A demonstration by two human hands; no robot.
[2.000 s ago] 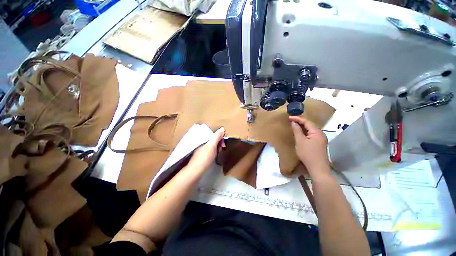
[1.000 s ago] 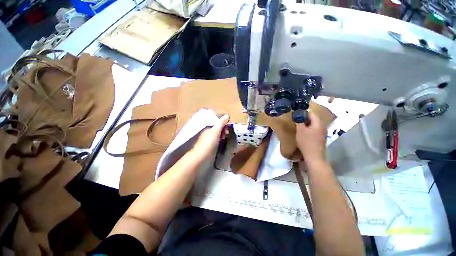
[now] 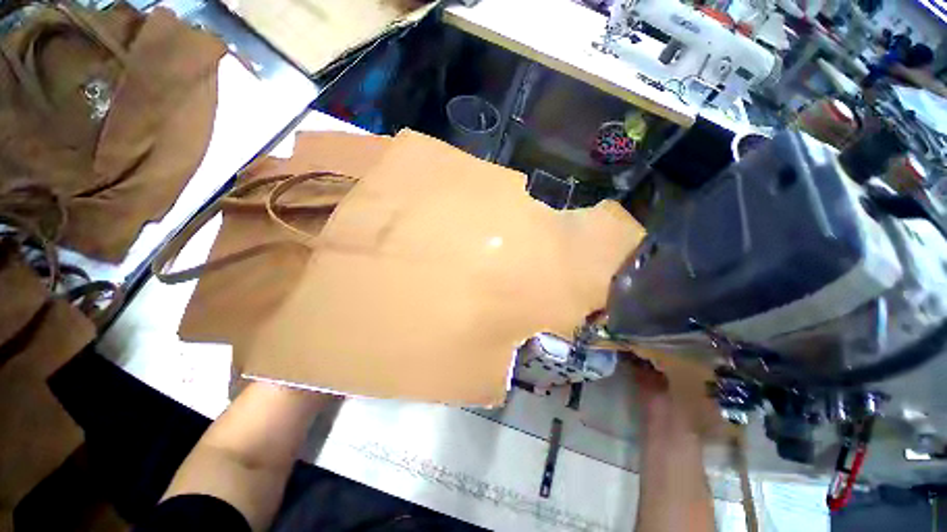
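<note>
A large tan bag panel [image 3: 415, 281] lies flat across the table left of the machine head, its notched right edge at the presser foot [image 3: 587, 335]. The silver needle plate [image 3: 561, 361] shows below that edge. A brown handle [image 3: 223, 223] loops out at the panel's left, over a second brown piece. My left forearm goes under the panel's lower left edge; the hand itself is hidden beneath it. My right hand [image 3: 652, 379] is blurred and partly hidden, right of the needle plate by brown material; its fingers cannot be made out.
The sewing machine head [image 3: 748, 249] fills the right. Brown pieces with handles [image 3: 125, 125] are heaped at left. A cardboard sheet [image 3: 322, 31] lies at the top. Another white sewing machine [image 3: 696, 47] stands behind. A wire bin [image 3: 475, 120] is below the table edge.
The view has turned and moved closer. The panel now lies spread flat over my left hand, with its white backing no longer folded up. My right hand has moved lower, beside the needle plate.
</note>
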